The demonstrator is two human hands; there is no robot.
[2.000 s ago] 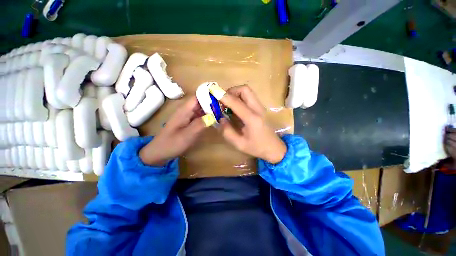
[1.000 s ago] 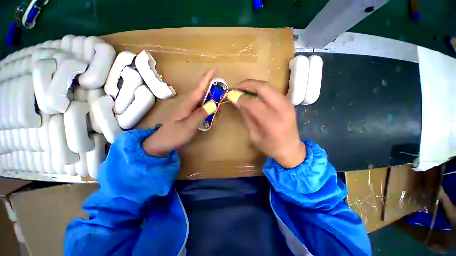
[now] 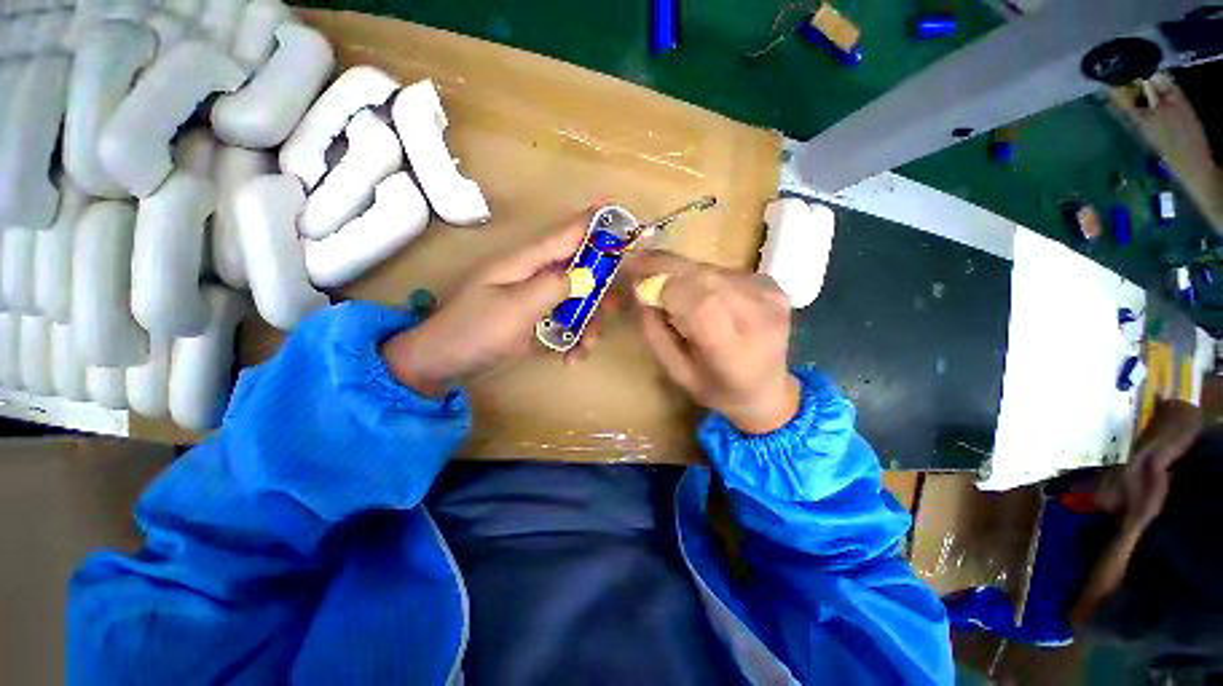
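Note:
My left hand (image 3: 490,316), with a pale yellow cot on the thumb, holds an open white housing (image 3: 553,331) tilted over the cardboard mat. A blue battery cell (image 3: 579,306) lies inside it lengthwise. A thin strand-like piece with a dark tip (image 3: 700,205) sticks out past the housing's upper end towards the upper right; whether it is wire or board is too small to tell. My right hand (image 3: 718,328) is just right of the housing, fingers curled, with a yellow cot on a fingertip. Whether its fingertips pinch anything is unclear.
White housing shells (image 3: 175,255) are heaped at left. Two shells (image 3: 798,251) stand at the right edge of the cardboard mat (image 3: 537,429). A grey post (image 3: 939,101) crosses the upper right beside the green belt (image 3: 590,40). Another person's arm (image 3: 1140,496) is at far right.
The view has turned and shifted. The right fingertips have moved off the housing's upper end and down beside it. The thin piece now sticks out free of the right fingers. The left hand keeps its hold.

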